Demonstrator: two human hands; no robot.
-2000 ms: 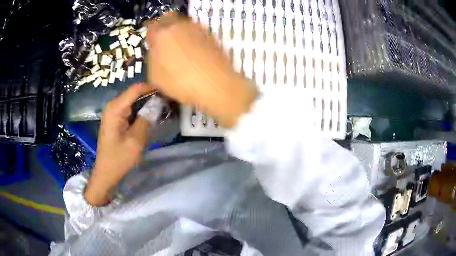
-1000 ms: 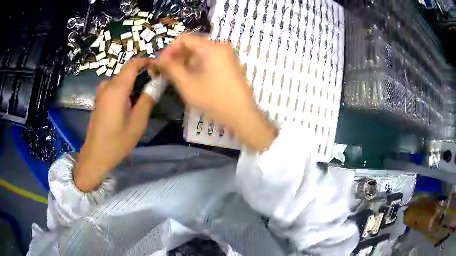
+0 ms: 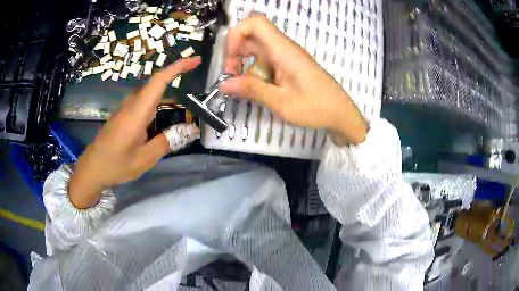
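Note:
My left hand (image 3: 134, 128), with a whitish cover on its thumb, holds a small dark watch housing (image 3: 172, 116) with a shiny rim between thumb and palm; its index finger is stretched out. My right hand (image 3: 284, 82) pinches a shiny silver part with a dark T-shaped bar (image 3: 206, 112) at its lower end. The bar hangs between my hands, apart from the housing, over the near-left corner of the white parts tray (image 3: 310, 149). The exact kind of this part cannot be told.
A heap of cream blocks (image 3: 136, 51) lies left of the tray, with tangled shiny parts (image 3: 77, 25) behind and beside it. Black trays (image 3: 23, 85) stand at far left. Stacked clear blister trays (image 3: 438, 74) stand right of the white tray. The press fixture (image 3: 455, 187) is at lower right, partly behind my sleeve.
My right hand has moved right, away from my left hand, and the T-shaped part now shows in its fingers. My left fingers have spread and the housing now shows.

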